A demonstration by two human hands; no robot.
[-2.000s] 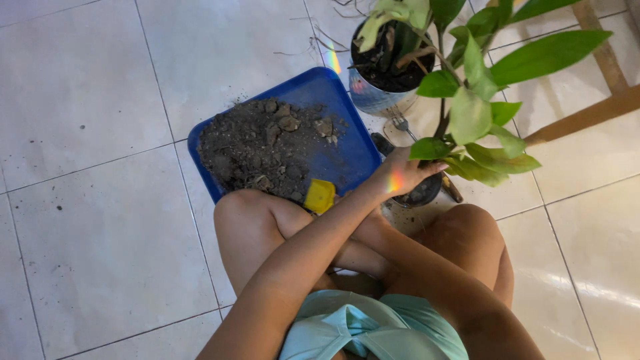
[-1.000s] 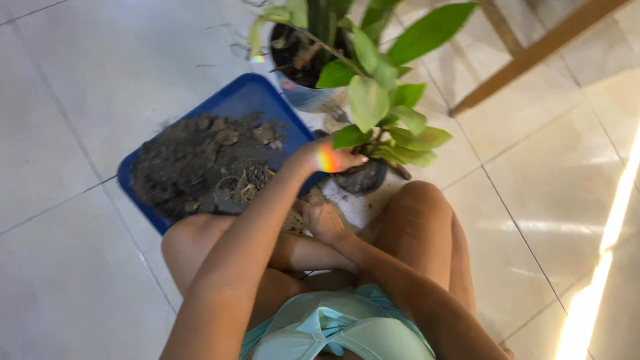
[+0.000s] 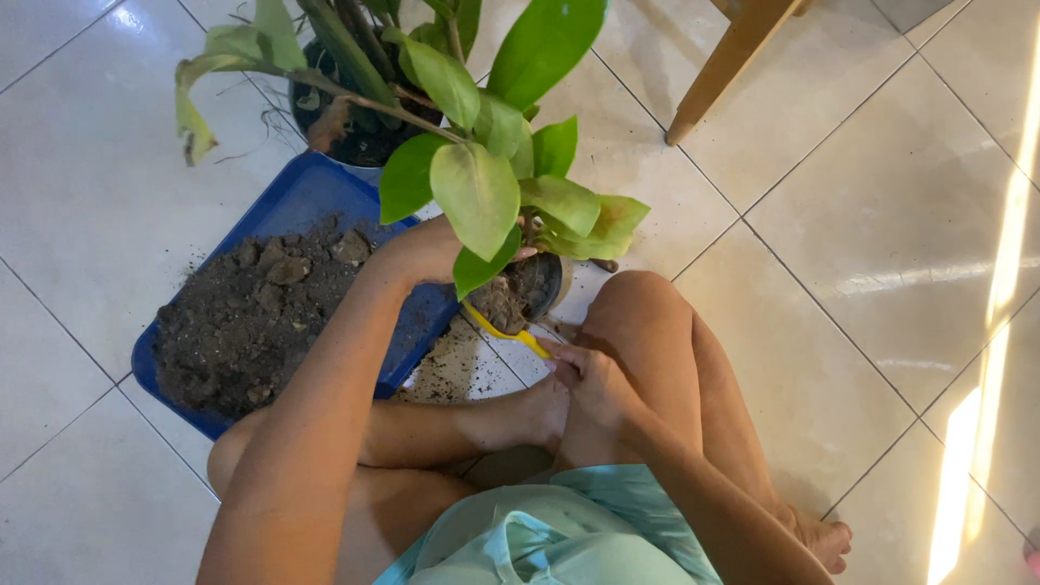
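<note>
My right hand (image 3: 587, 372) is closed around the handle of a yellow plastic scoop (image 3: 490, 325), whose end holds soil at the near rim of a small dark pot (image 3: 544, 286). A leafy green plant (image 3: 475, 199) rises over that pot. Reaching in from the left, my left hand (image 3: 455, 248) is at the plant's stem base, with leaves covering most of its fingers; whether they grip the stem I cannot tell. Left of the pot lies a blue plastic tray (image 3: 305, 187) with a heap of dark, clumpy soil (image 3: 244, 325) on it.
A larger pot with thick stems (image 3: 357, 138) stands beyond the tray. Loose soil (image 3: 443, 357) is scattered on the tiles between tray and pot. A wooden furniture leg (image 3: 723, 77) stands at the upper right. My crossed legs (image 3: 650, 349) are close to the small pot.
The yellow scoop, on the tray's near edge two seconds ago, is now in my right hand at the small pot. My left hand stays by the plant. The view has shifted.
</note>
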